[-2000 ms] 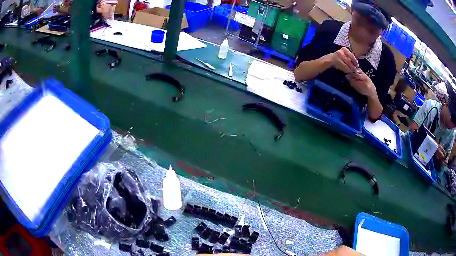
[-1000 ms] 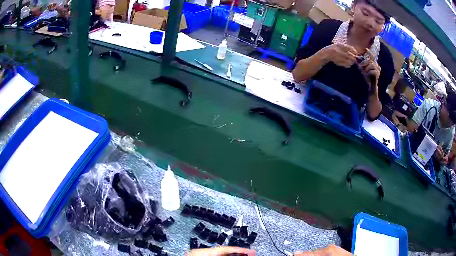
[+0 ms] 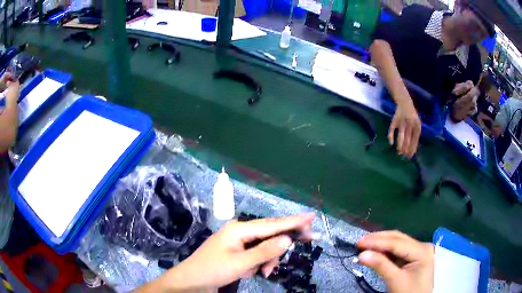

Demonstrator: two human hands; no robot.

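My left hand reaches over the loose black parts on the grey mat. A small dark part shows, blurred, between its thumb and fingers. My right hand is just to the right, its thumb and forefinger pinched on a narrow black piece. A thin dark cable loops below these fingertips. A curved black piece shows at the bottom edge, partly cut off. The hands are apart.
A white dropper bottle stands behind my left hand. A plastic bag of black parts and stacked blue trays are left. A smaller blue tray is right. Headbands lie on the green belt. An opposite worker's hand reaches over it.
Both my hands have come up into view from the bottom edge. The view has shifted, so the bench things sit further right. The opposite worker has stretched a hand over the belt, by another headband.
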